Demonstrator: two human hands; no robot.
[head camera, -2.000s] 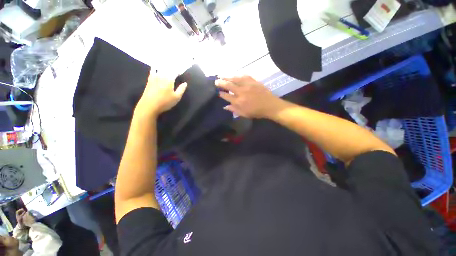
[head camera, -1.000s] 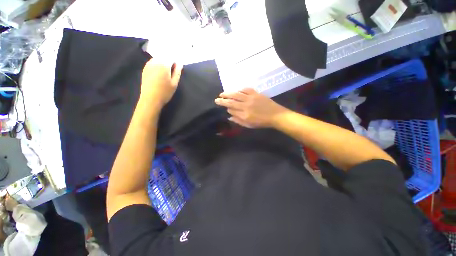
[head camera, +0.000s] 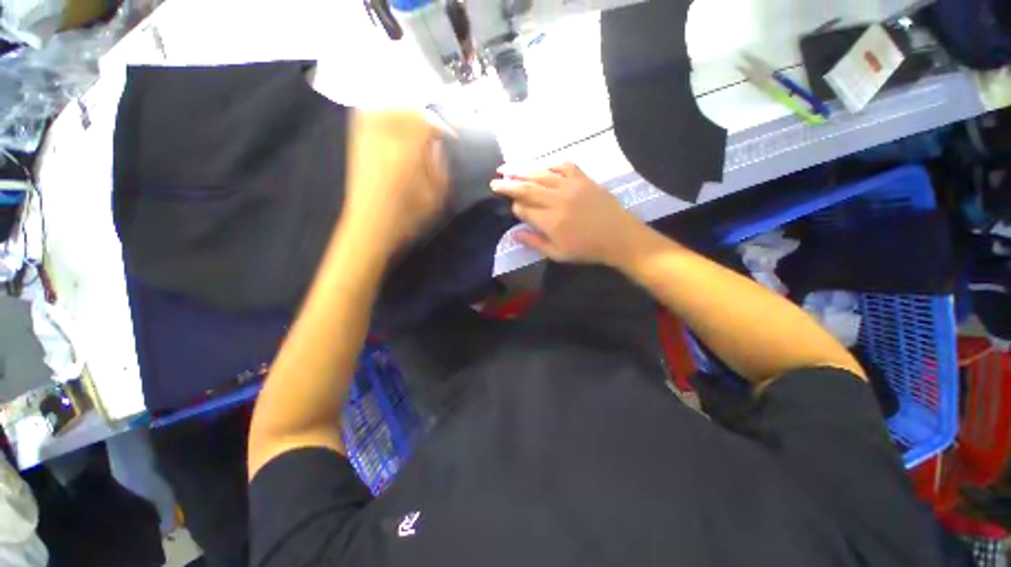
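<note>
The black garment panel (head camera: 233, 188) lies on the white table, left of and below the needle area, with a navy panel (head camera: 200, 343) showing under its lower edge. My left hand (head camera: 397, 166), blurred, is on the cloth just below the presser foot and needle area (head camera: 488, 94), its fingers curled; whether it grips the cloth cannot be told. My right hand (head camera: 560, 210) is at the cloth's right edge with thumb and fingers close together; whether they pinch the cloth is unclear. The bright lamp glare hides detail at the needle.
A curved black piece (head camera: 663, 105) lies right of the needle. Pens (head camera: 793, 91) and a label card (head camera: 865, 66) lie further right. A blue basket (head camera: 909, 343) with dark cloth and whitish scrap stands below right, red basket (head camera: 987, 410) beyond. Another blue basket (head camera: 383, 410) is below left.
My left hand has moved right and up toward the needle. My right hand moved slightly right and up. The cloth's right part has shifted and bunched between the hands; the view has shifted slightly.
</note>
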